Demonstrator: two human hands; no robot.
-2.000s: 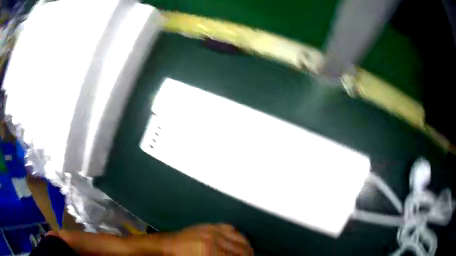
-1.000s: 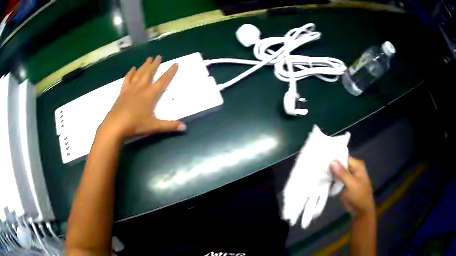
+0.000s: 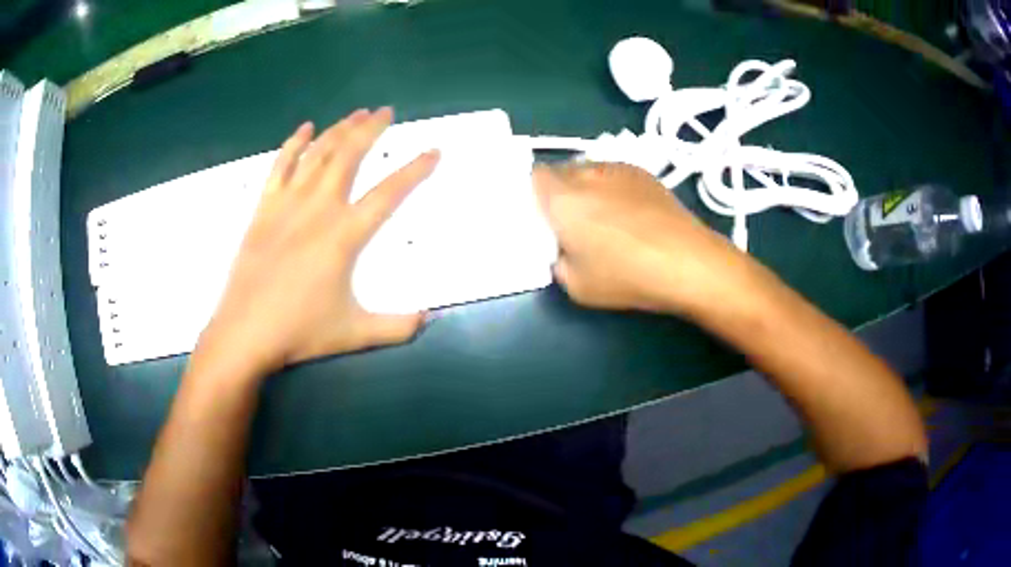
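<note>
Two white power strips [image 3: 466, 205] lie side by side, touching, plain face up, with small slots at their left ends. My left hand [image 3: 316, 238] rests flat across their middle, fingers spread, gripping nothing. My right hand [image 3: 615, 233] is curled against their right end, over the cord exits. No cloth clearly shows at my right hand; what is inside it is hidden. White cords [image 3: 765, 166] lie coiled to the right, with a round white plug head [image 3: 641, 69] at the back. The other plug is mostly hidden behind my right forearm.
A clear plastic bottle [image 3: 904, 227] with a white cap and yellow label lies on its side at the right. More white power strips [image 3: 50, 266] stand in a row at the left edge, cords hanging towards me. The worn yellowish bench edge [image 3: 166, 55] runs along the back.
My right hand has moved from in front of the bench, where it held a white cloth, to the strips' right end. The bottle appears turned more sideways. My left hand stays on the strips.
</note>
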